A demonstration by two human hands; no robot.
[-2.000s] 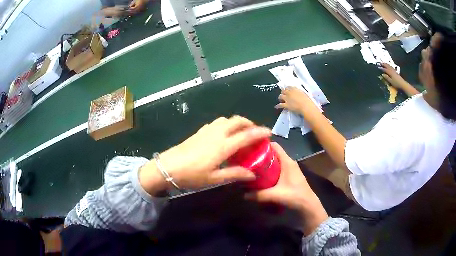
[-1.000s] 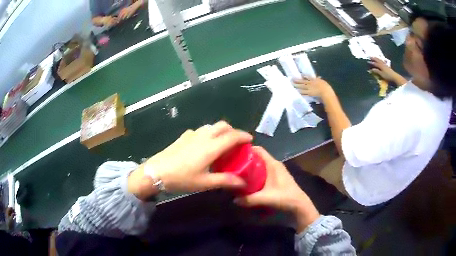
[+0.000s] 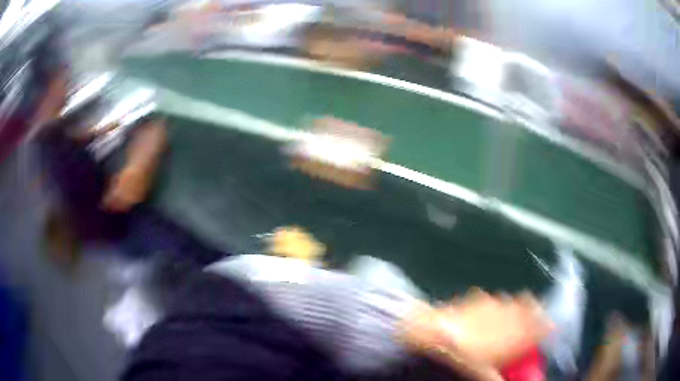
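Observation:
The view is strongly blurred. My left hand is at the lower right, closed around the upper side of a red bottle or thermos. Only a small red part of it shows, cut off by the bottom edge. The grey ribbed sleeve of my left arm reaches in from the bottom middle. My right hand is not in view.
A shallow carton sits at the white rail beside the green belt. A yellow patch lies on the dark green bench beyond my sleeve. White strips lie at the right. Another person's hand is at the left.
The view has swung to the left, so the carton, bottle and my left hand stand further right. The yellow patch and the person at the left have come into view. My right hand has left the picture.

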